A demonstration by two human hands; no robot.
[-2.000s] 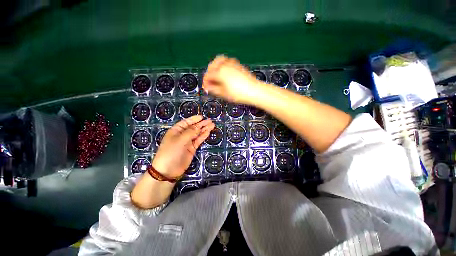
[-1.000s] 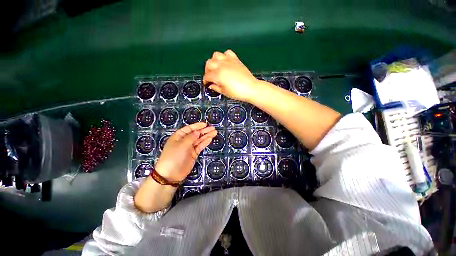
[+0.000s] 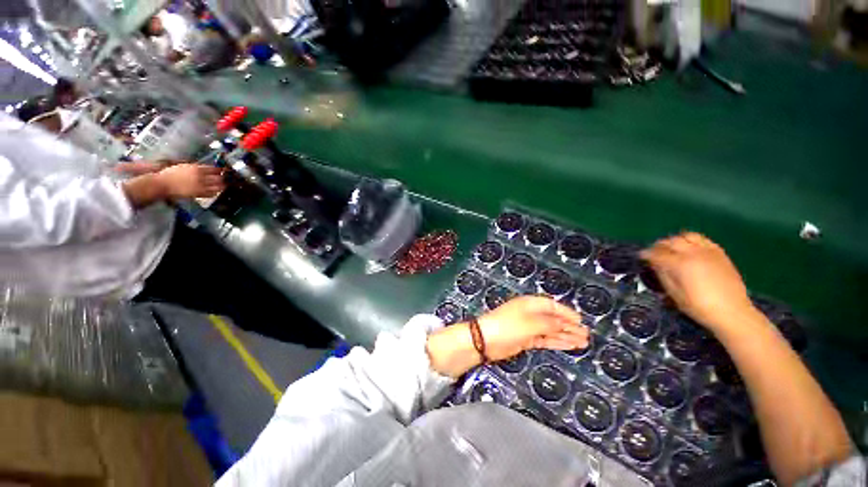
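Note:
A clear blister tray (image 3: 505,208) lies in front of me with rows of black round units (image 3: 596,411). My left hand (image 3: 538,326) is over the middle of the tray with its fingertips together; whether a tiny part is between them cannot be seen. My right hand (image 3: 697,276) is over the back rows toward the right, its fingers curled down and blurred. What its fingertips touch is hidden.
A dark-red pile (image 3: 427,252) and a bagged container (image 3: 380,221) lie left of the tray. Farther left, another person's hand (image 3: 193,181) is near a fixture with red handles (image 3: 259,134). Black racks (image 3: 544,55) stand at the back. A small white piece (image 3: 809,231) lies at right.
The view has swung left, bringing the neighbouring person, red handles and back racks into sight. The white rack has left the picture. Both hands remain over the tray.

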